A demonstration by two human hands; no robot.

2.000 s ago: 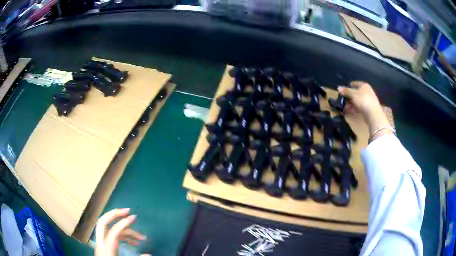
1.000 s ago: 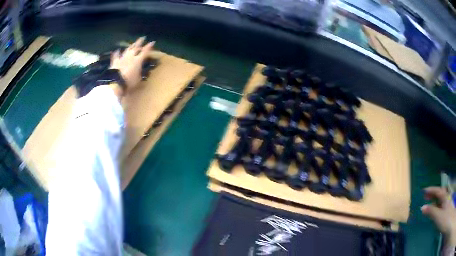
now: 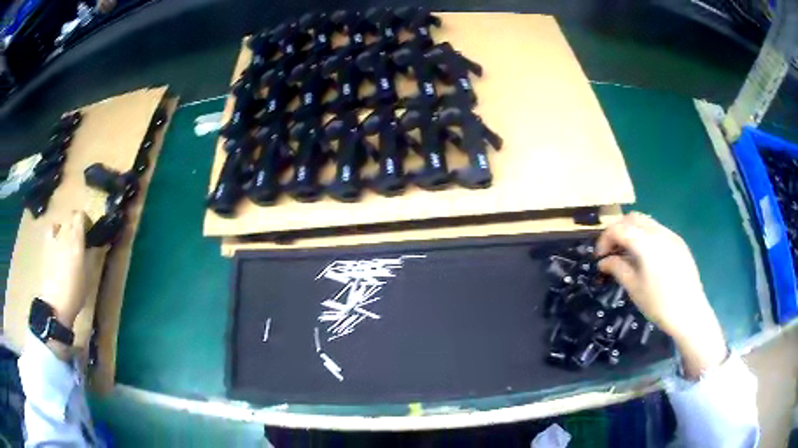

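My left hand [image 3: 68, 267], with a dark watch, is at the left over the cardboard, its fingers against a black body [image 3: 107, 229] that it appears to grip. My right hand [image 3: 611, 254] is at the upper right of the black tray [image 3: 464, 324], fingertips pinched on a small black fitting at the edge of the fitting pile [image 3: 595, 319]. The fingers partly hide the piece. Loose thin white-silver pins [image 3: 354, 293] lie left of the tray's centre. Rows of black bodies [image 3: 346, 105] with small white printing lie on the cardboard sheet [image 3: 560, 122] behind the tray.
The left cardboard stack [image 3: 35, 254] carries more bodies and has dark parts showing along its right edge. A blue bin [image 3: 759, 197] with small dark parts stands at the right bench end. The pale bench edge [image 3: 350, 418] runs in front of the tray.
The view has turned down towards the tray. My left hand has drawn back from the far end of the left cardboard with a body. My right hand has come to the fitting pile.
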